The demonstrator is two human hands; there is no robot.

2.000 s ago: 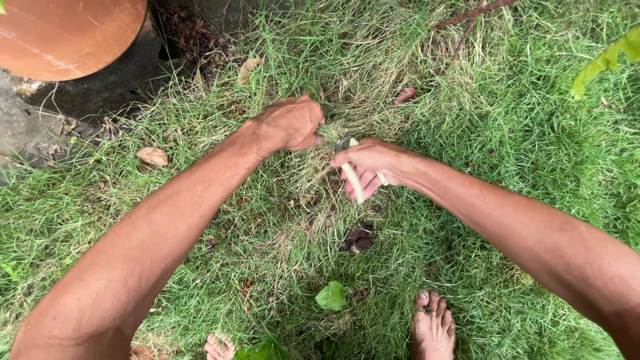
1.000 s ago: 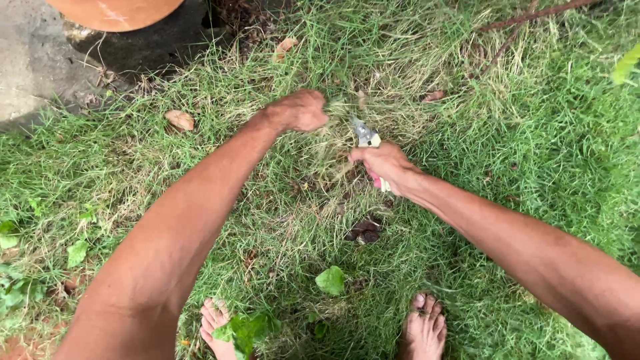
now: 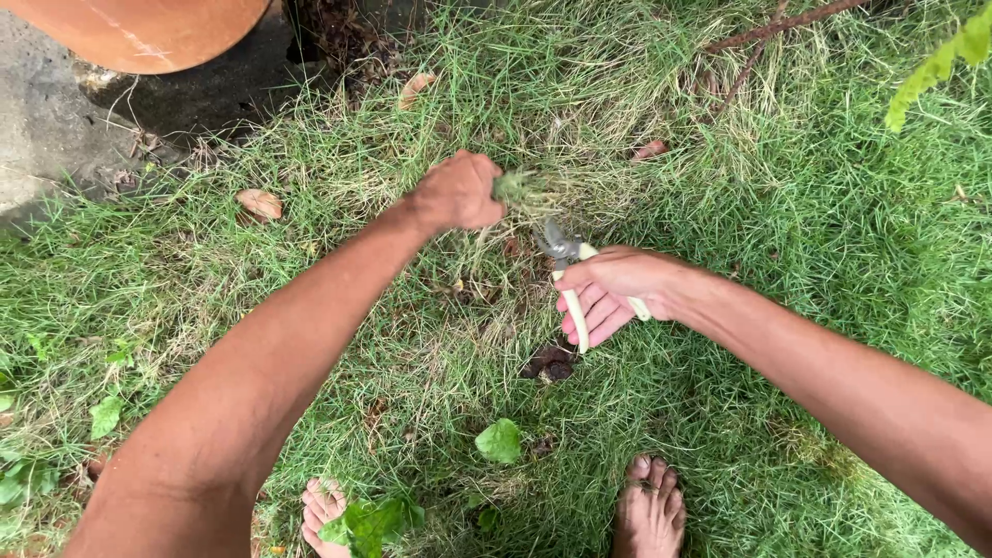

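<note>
My left hand (image 3: 463, 192) is closed on a tuft of grass (image 3: 523, 190), whose blurred blades stick out to the right of the fist. Just below and to the right, my right hand (image 3: 608, 298) holds pruning shears (image 3: 570, 252) with cream-coloured handles. The handles are spread apart, and the metal blades point up and left toward the tuft. Around both hands lies a mix of green grass and dry, straw-coloured stems.
A terracotta pot (image 3: 163, 35) stands at the upper left by grey concrete (image 3: 31, 101). A brown branch (image 3: 783, 25) lies at the upper right. Dry leaves (image 3: 260, 204) and a dark clump (image 3: 550, 361) dot the grass. My bare feet (image 3: 649, 508) are at the bottom.
The handles of the shears, close together one second ago, are now spread. The left fist, with little grass showing then, now has a tuft sticking out of it.
</note>
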